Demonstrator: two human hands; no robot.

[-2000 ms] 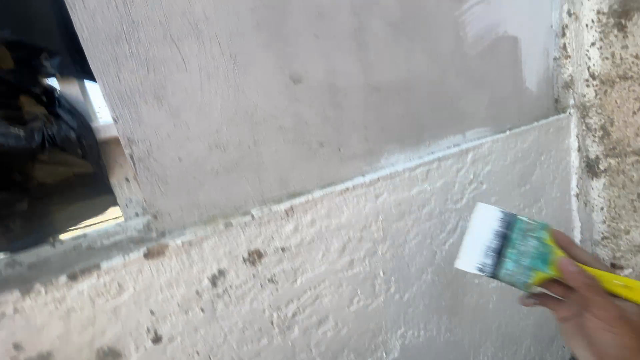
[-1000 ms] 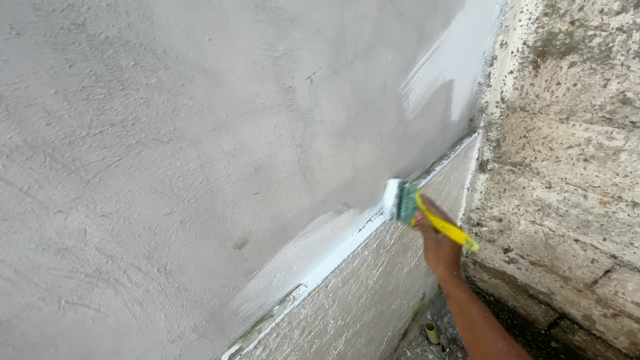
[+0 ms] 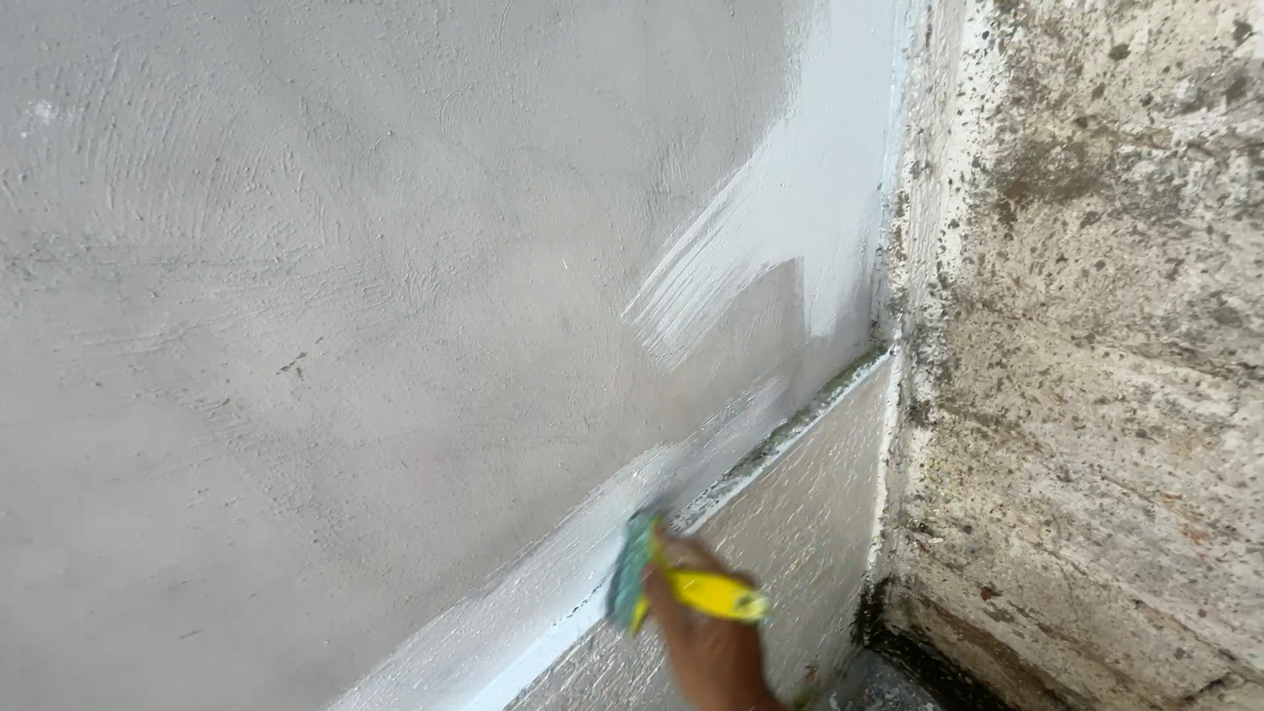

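My right hand (image 3: 706, 632) grips a wide paintbrush (image 3: 632, 571) with a yellow plastic handle and a green-smeared ferrule. Its bristles, blurred and mostly hidden, are at the grey plastered wall (image 3: 395, 296), just over the ledge that divides it from the rough lower wall band (image 3: 790, 523). A strip of wet white paint (image 3: 553, 592) runs along this ledge on both sides of the brush. More white paint (image 3: 820, 168) covers the wall beside the corner, with streaky strokes at its lower left. My left hand is out of view.
A stained, pitted masonry wall (image 3: 1096, 346) meets the painted wall at the corner on the right. Dark, damp ground (image 3: 879, 681) shows at the foot of the corner. Dark grime lines part of the ledge (image 3: 790, 434).
The brush, held off the wall two seconds ago, is now at the ledge, lower left along it than one second ago. White paint there reaches further towards the corner. The view has shifted a lot.
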